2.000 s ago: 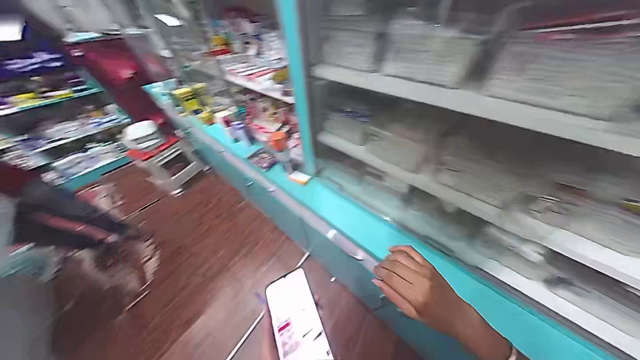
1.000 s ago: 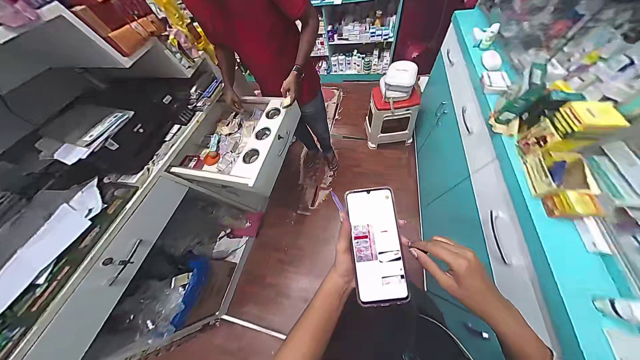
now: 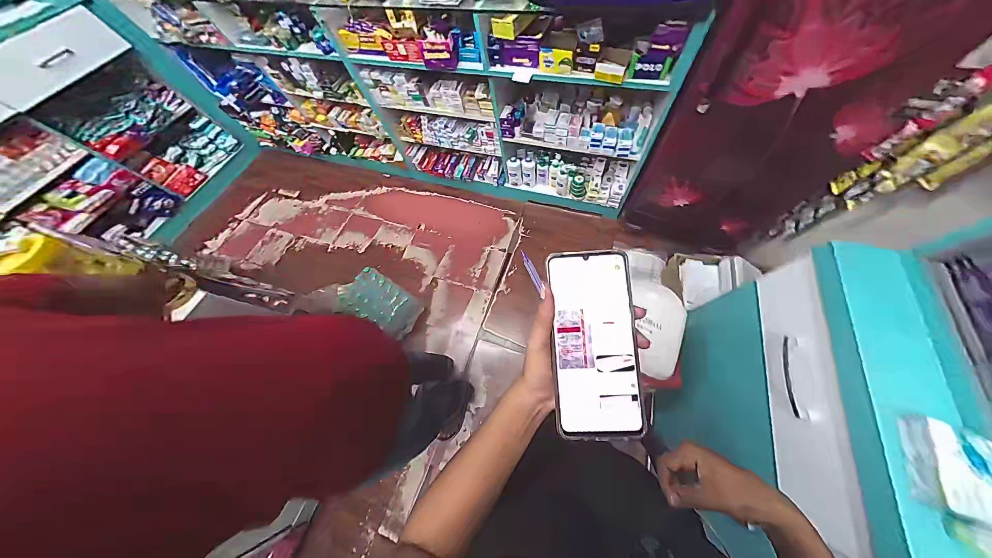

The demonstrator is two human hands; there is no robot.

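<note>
A smartphone (image 3: 597, 345) with a lit white screen showing pictures is upright in my left hand (image 3: 540, 360), whose fingers wrap round it from behind. A thin purple pen-like item (image 3: 533, 274) sticks out beside the phone's upper left edge, near my left thumb. My right hand (image 3: 697, 477) is low and to the right of the phone, its fingers curled; whether it holds anything I cannot tell. Behind the phone stands a white plastic item (image 3: 659, 329), partly hidden.
A person in a red shirt (image 3: 194, 418) is close on the left, with a green blister sheet (image 3: 378, 301) near their arm. Stocked shelves (image 3: 577, 77) line the back. Teal and white cabinets (image 3: 798, 341) stand at right. The brown floor has a worn patch (image 3: 418, 221).
The view has swung widely. The person in red, a second ago standing at an open drawer, is now close on the left. My right hand has moved from beside the phone to below it.
</note>
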